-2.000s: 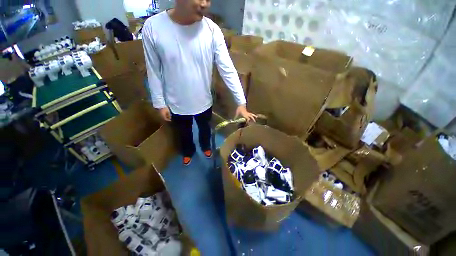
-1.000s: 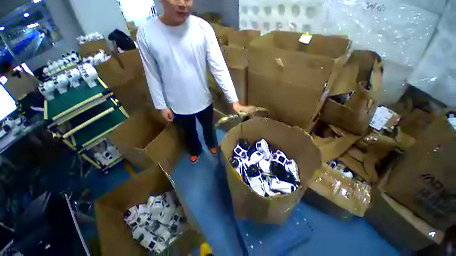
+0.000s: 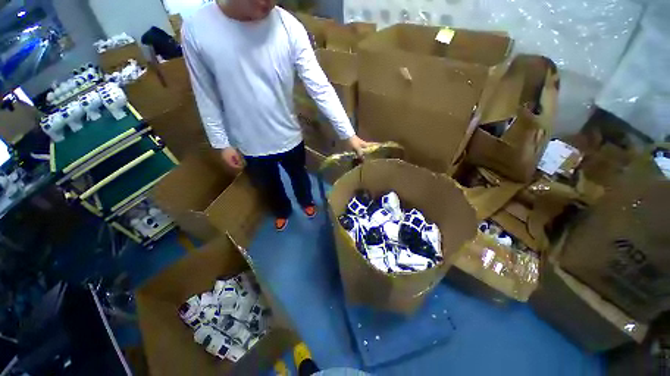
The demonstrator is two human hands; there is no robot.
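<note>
Neither of my hands is in view. Nearest in front of me, a large open brown carton [image 3: 400, 290] stands on a flat blue trolley deck [image 3: 404, 330]. It holds a loose heap of white-and-black camera units [image 3: 389, 231]. A second open carton [image 3: 165, 312] at the lower left holds more white units with dark square panels [image 3: 228, 316]. A person in a white long-sleeved top [image 3: 250, 81] stands behind, one hand at the trolley's push handle [image 3: 382, 149].
A green-topped rack [image 3: 88, 143] at the left bears white cameras [image 3: 87, 106]. Large brown cartons [image 3: 411, 103] and crumpled cardboard stand behind and at the right. Wrapped white stacks [image 3: 544, 44] line the back. A yellow-and-black shoe [image 3: 303, 358] shows on the blue floor.
The view has shifted, so more of the blue trolley deck and a yellow shoe show at the bottom. The person keeps a hand at the trolley handle.
</note>
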